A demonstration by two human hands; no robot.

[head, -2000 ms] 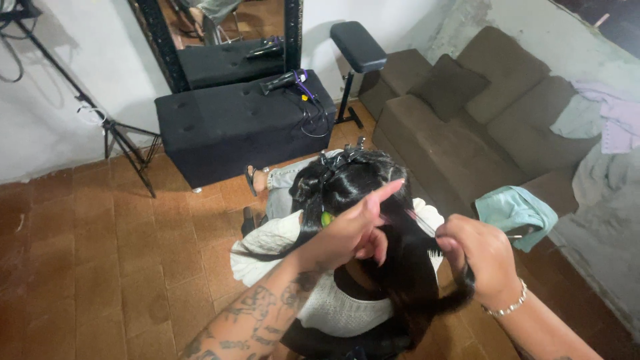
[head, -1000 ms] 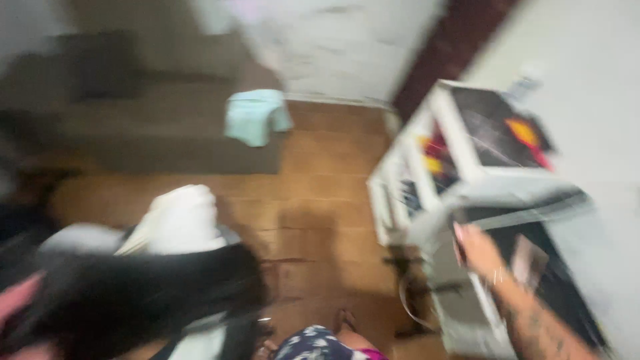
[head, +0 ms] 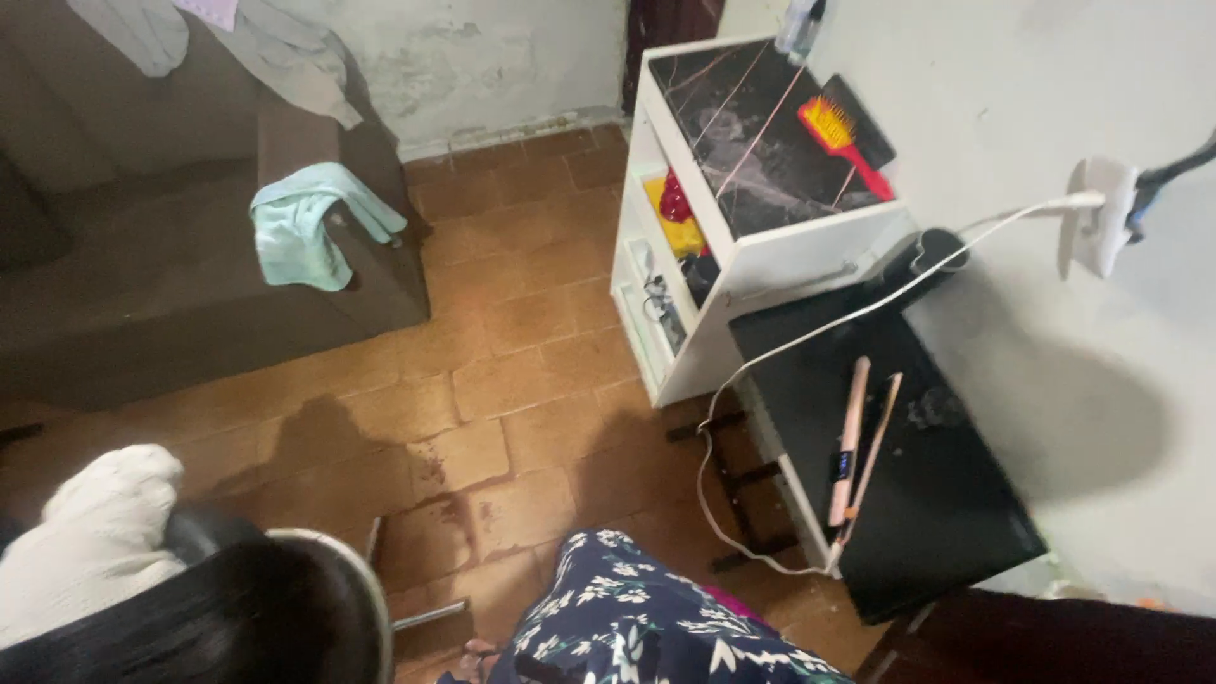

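Neither my left hand nor my right hand shows in the head view now. A rose-gold hair straightener [head: 848,442] with a small lit display lies on the black tabletop [head: 959,513] at the right, its two arms spread in a narrow V. A white cord [head: 798,342] runs from it to the wall socket [head: 1102,214]. At the lower left, long dark hair [head: 180,617] stretches in from the left edge, beside a seated person's white knitted sleeve [head: 119,513]. What holds the hair, if anything, is out of view.
A white shelf unit [head: 798,256] bears a red and yellow hairbrush [head: 841,138] and a clear bottle [head: 798,33]. A black round container [head: 936,256] stands by the wall. The cord loops low beside the table. A mint cloth [head: 309,228] lies on the brown sofa [head: 171,304].
The view has swung right, from the seated person's hair to the shelf and table. Both my hands, seen at the hair two seconds ago, have left the view; my right hand was over the table one second ago.
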